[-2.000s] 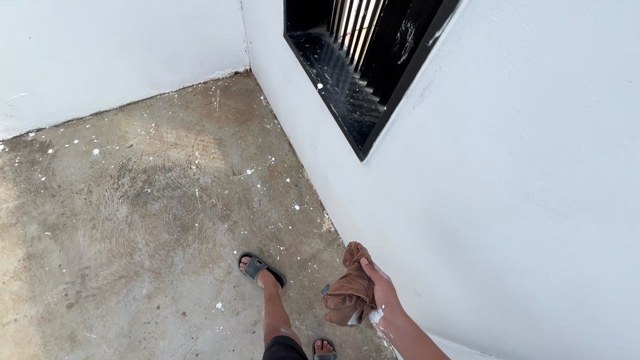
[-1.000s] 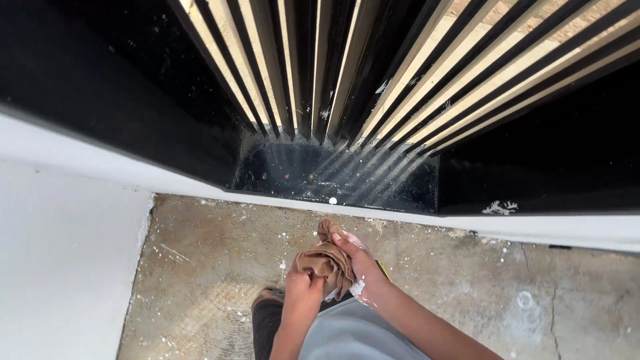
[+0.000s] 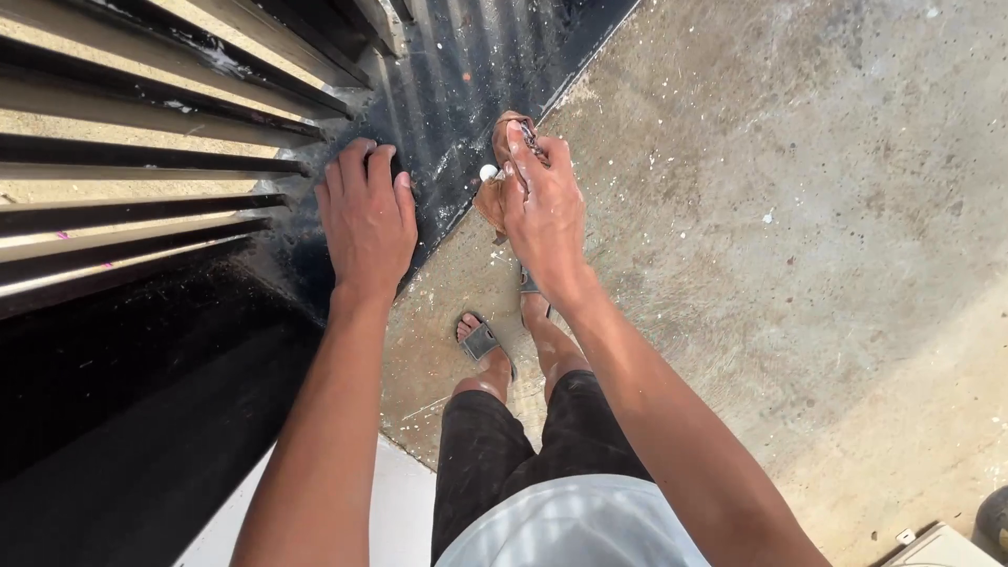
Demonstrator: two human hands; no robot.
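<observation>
My left hand (image 3: 366, 213) rests on the black window sill (image 3: 441, 102), fingers a little apart, beside the lower ends of the slats; it holds nothing. A bunched brown cloth (image 3: 492, 206) is gripped in my right hand (image 3: 545, 209), at the sill's outer edge. Whitish smears show on the right fingers. A white round spot or small object (image 3: 488, 172) lies by the cloth; which it is I cannot tell. Paint specks and pale scuffs mark the sill.
Black slats (image 3: 150, 165) rise at the upper left, beside a dark frame panel (image 3: 142, 394). Below me is a paint-spotted concrete floor (image 3: 748, 236), with my sandalled feet on it. A white wall (image 3: 402, 480) shows low down. Part of a pale flat object (image 3: 941, 547) stands at the bottom right.
The view has turned strongly. My left hand, on the cloth with my right one second ago, has let go and now lies on the sill. The right hand still holds the cloth.
</observation>
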